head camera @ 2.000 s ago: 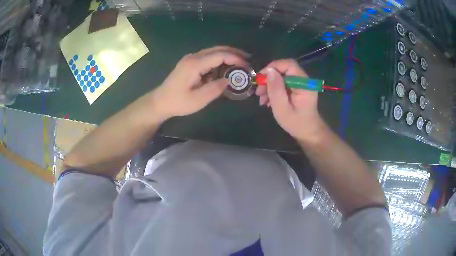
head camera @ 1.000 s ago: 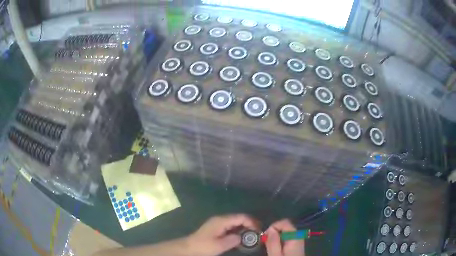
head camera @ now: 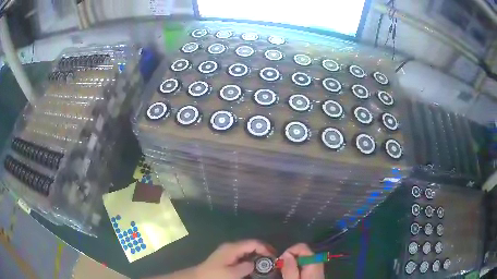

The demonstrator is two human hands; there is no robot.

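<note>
At the bottom edge of the head view, my left hand [head camera: 231, 260] holds a round unit [head camera: 264, 265] with pale concentric rings between its fingertips. My right hand [head camera: 295, 264] is closed on a two-pin test probe [head camera: 311, 259] with a red front and green body. The probe's red tip is at the right rim of the unit; whether its pins touch is too small to tell. A thin red lead leaves the probe's rear to the right. Both hands are partly cut off by the lower edge.
A tall blister tray stack [head camera: 256, 163] with rows of ringed discs stands beyond my hands. Another stack [head camera: 76, 109] is at the left, and a low, partly filled tray [head camera: 463, 234] at the right. A yellow sticker sheet [head camera: 163, 226] bears a brown pad [head camera: 147, 192]. A bright monitor [head camera: 283, 13] is behind.
The view has tilted up from two seconds ago, so the stacks and monitor show and my hands sit lower in the picture. The unit and probe are still held together.
</note>
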